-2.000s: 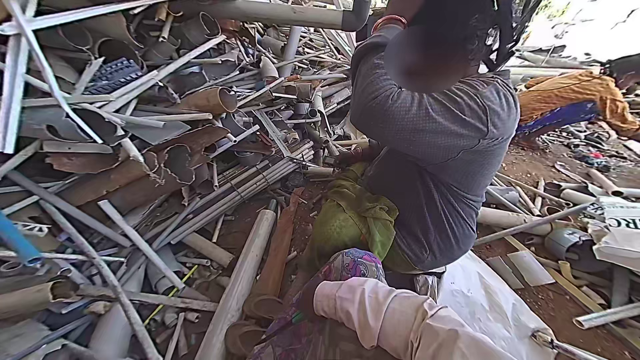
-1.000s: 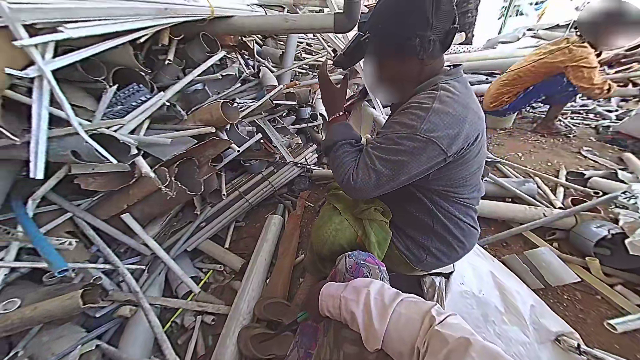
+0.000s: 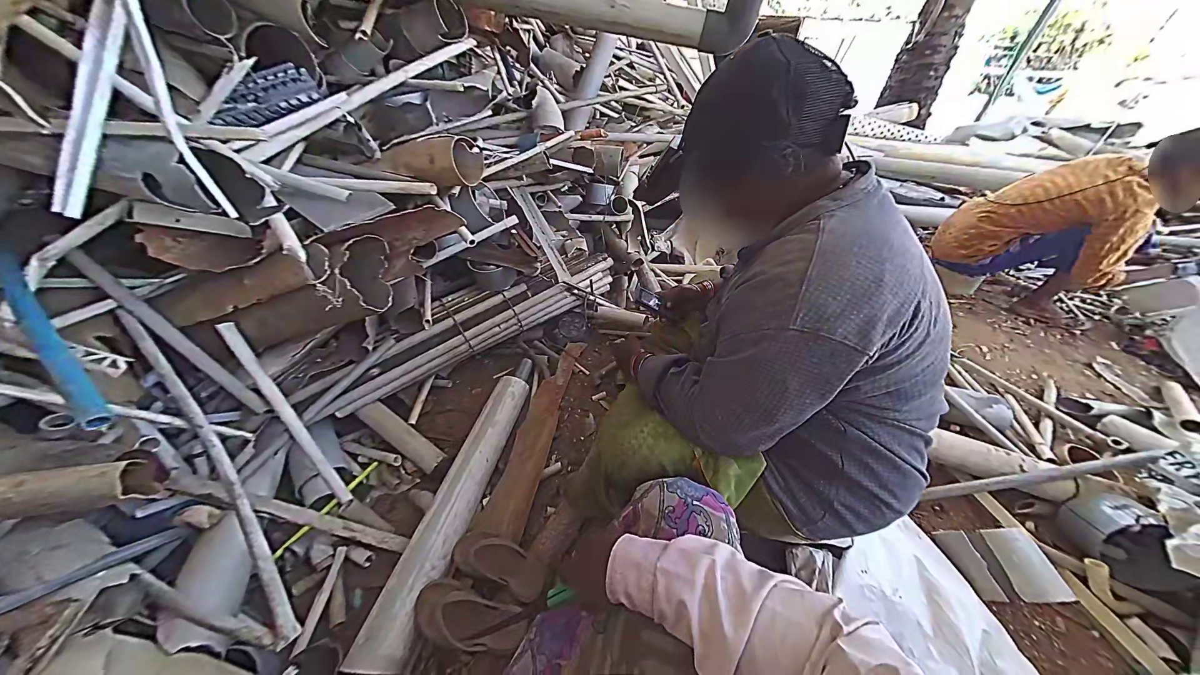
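Observation:
My right hand (image 3: 589, 567), dark in shadow below a pale pink sleeve, rests low in the middle of the head view, beside my knee under purple patterned cloth (image 3: 682, 511). A small green thing (image 3: 560, 593) shows at its fingers; whether the hand grips it is unclear. My left hand is out of view. Brown split pipe pieces (image 3: 469, 614) lie just left of the hand, and a long grey-white pipe (image 3: 450, 511) slants up beyond them. A co-worker in a grey top (image 3: 797, 328) sits close ahead, both hands low near the lap, one at a small object (image 3: 649, 298).
Scrap pipes and broken plastic pieces (image 3: 356, 272) are heaped at left, with a blue pipe (image 3: 56, 342) at the edge. A white sheet (image 3: 923, 600) lies at lower right. Another person in orange (image 3: 1050, 220) crouches at far right. A thick pipe (image 3: 600, 17) crosses the top.
The co-worker's raised hand has come down to the lap, and the head has bent forward. The person in orange leans lower than one second ago. My right arm stays about where it was.

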